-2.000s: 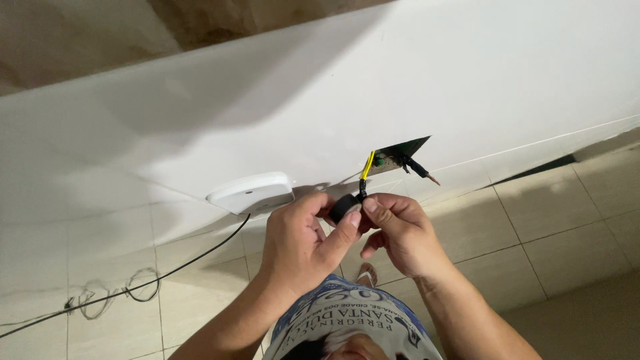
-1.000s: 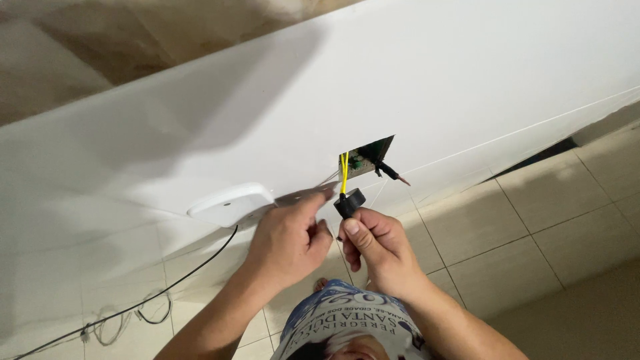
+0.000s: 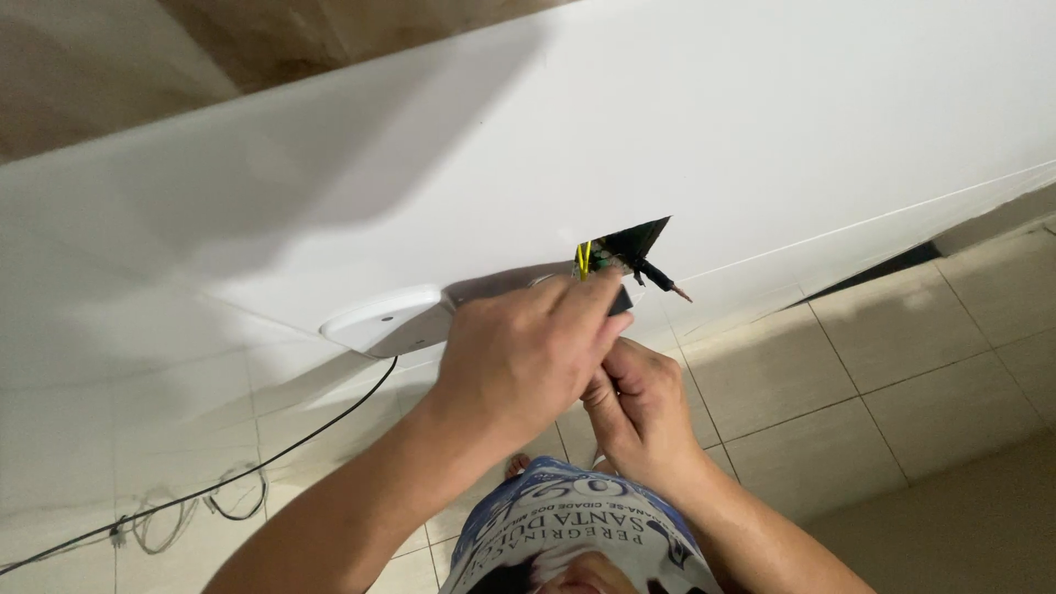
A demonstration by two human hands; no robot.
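Observation:
Yellow wires [image 3: 583,259] come out of a square opening [image 3: 635,241] in the white wall. Beside them a black insulated cable with a bare copper end [image 3: 658,276] sticks out. My left hand [image 3: 528,346] is at the opening's lower edge, its fingers against a black roll, likely electrical tape [image 3: 620,301], which it partly covers. Just below, my right hand [image 3: 639,396] is closed near the left fingertips; whatever lies between its fingers is hidden.
A white wall-mounted device [image 3: 384,318] is left of my hands, with a black cable [image 3: 330,429] running from it to the lower left. Tiled floor [image 3: 792,388] lies below the wall, and loops of thin cable [image 3: 239,495] show at the lower left.
My left hand has moved over the black roll and now covers most of it. One second ago my right hand held the roll in plainer view, below the yellow wires.

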